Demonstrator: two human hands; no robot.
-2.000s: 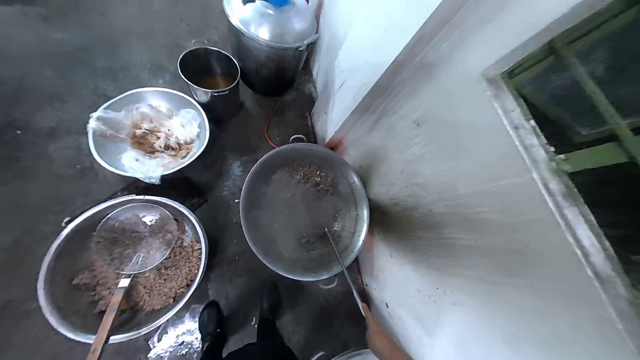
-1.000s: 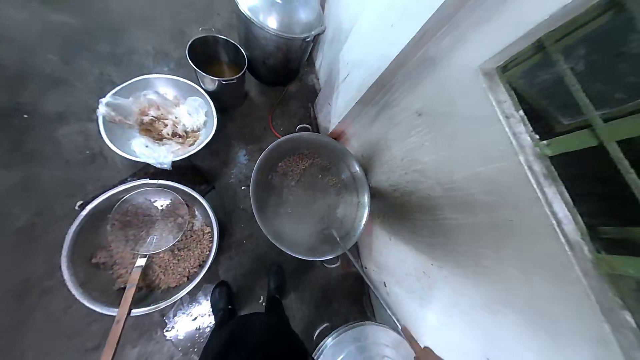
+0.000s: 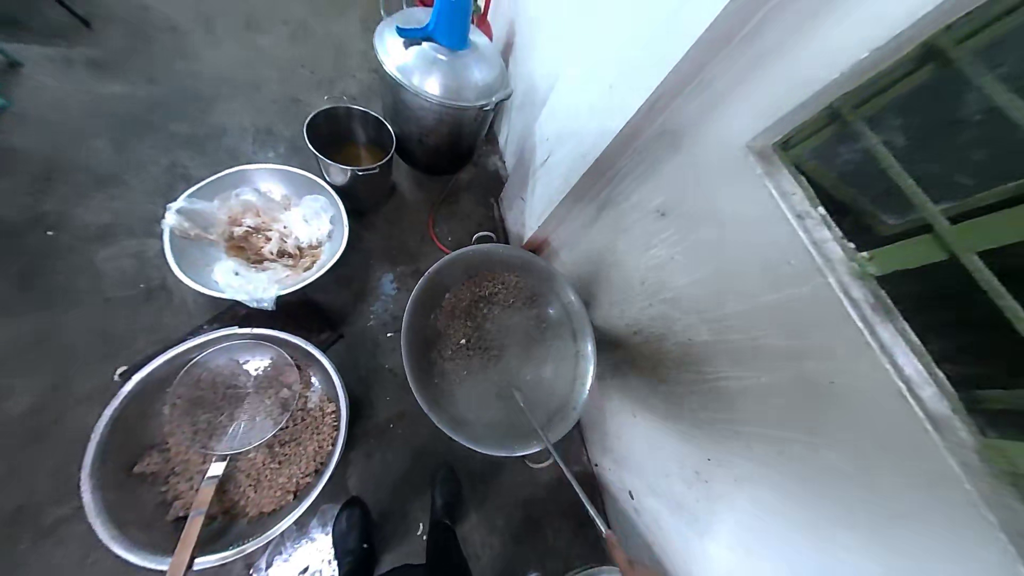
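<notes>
My right hand (image 3: 632, 565) shows only partly at the bottom edge, closed on the handle end of a long metal utensil (image 3: 562, 466). The utensil slants up and left over the rim of a wide metal wok (image 3: 578, 320); steam blurs its far end. Brown crumbly food (image 3: 478, 310) lies in the wok's upper left part. My left hand is out of view. At lower left, a round wire-mesh skimmer (image 3: 232, 396) with a wooden handle rests over a large metal basin (image 3: 94, 472) of brown minced food (image 3: 276, 472).
A metal bowl (image 3: 178, 260) holds plastic bags with stringy food. Behind it stand an open metal pot (image 3: 352, 170) with liquid and a tall lidded pot (image 3: 440, 120) topped by a blue plastic object (image 3: 450, 24). A white wall (image 3: 704, 384) borders the wok's right side.
The brown food in the wok now spreads over a larger patch on the upper left side than one second ago. The utensil still reaches into the wok. The view has shifted somewhat.
</notes>
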